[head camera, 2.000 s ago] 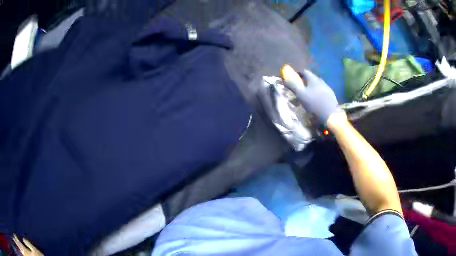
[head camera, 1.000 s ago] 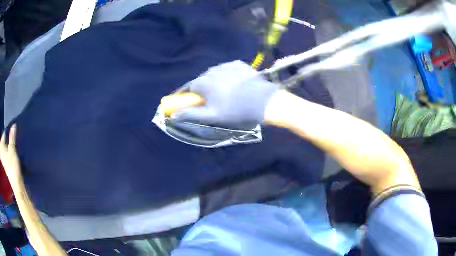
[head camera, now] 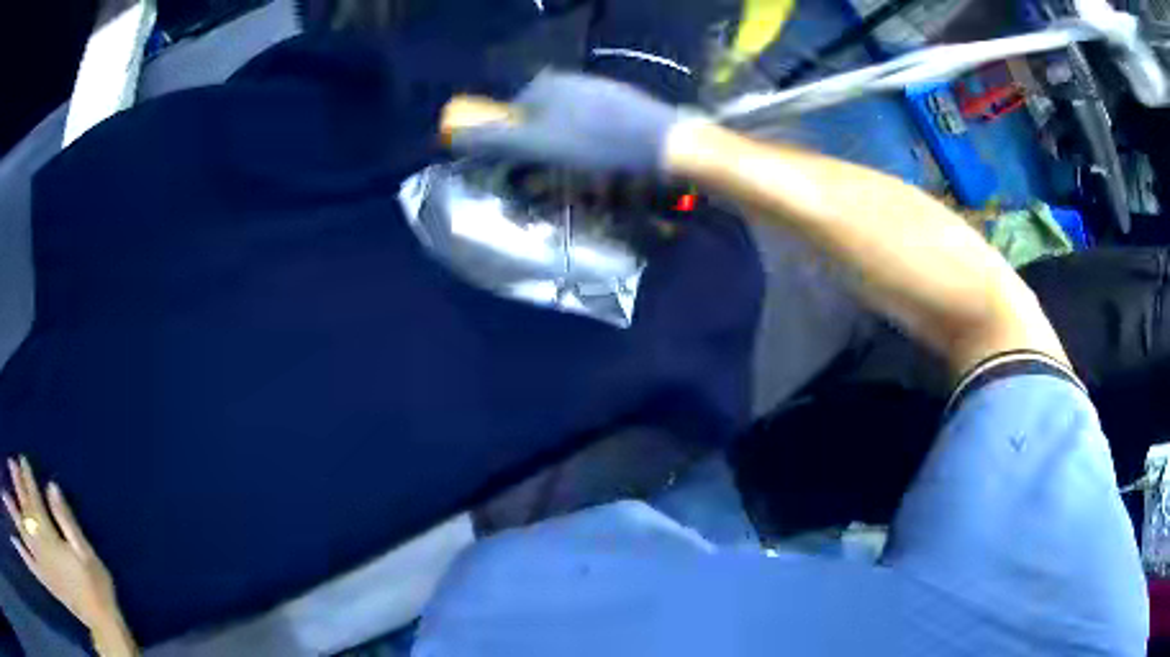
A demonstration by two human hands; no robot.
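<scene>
A navy garment (head camera: 295, 372) lies spread over the padded table. A silver steam iron (head camera: 513, 250) is over its upper right part, with its pointed end to the left and its underside edge showing, so it looks tilted; I cannot tell if it touches the cloth. My right hand (head camera: 590, 122), in a grey glove, grips the iron's orange-tan handle. My left hand (head camera: 58, 552) is bare, with fingers apart, flat at the garment's lower left edge.
The table's light grey cover (head camera: 385, 584) shows along the near edge. A white strip (head camera: 109, 71) is at the far left. A yellow hose (head camera: 757, 32) and a whitish cable (head camera: 924, 62) run from the iron. Blue and red items and a green cloth (head camera: 1026, 234) lie at the far right.
The iron came from the bare table at the right onto the garment, then moved up and tilted. My left hand shows more fully at the lower left. The garment has shifted in view.
</scene>
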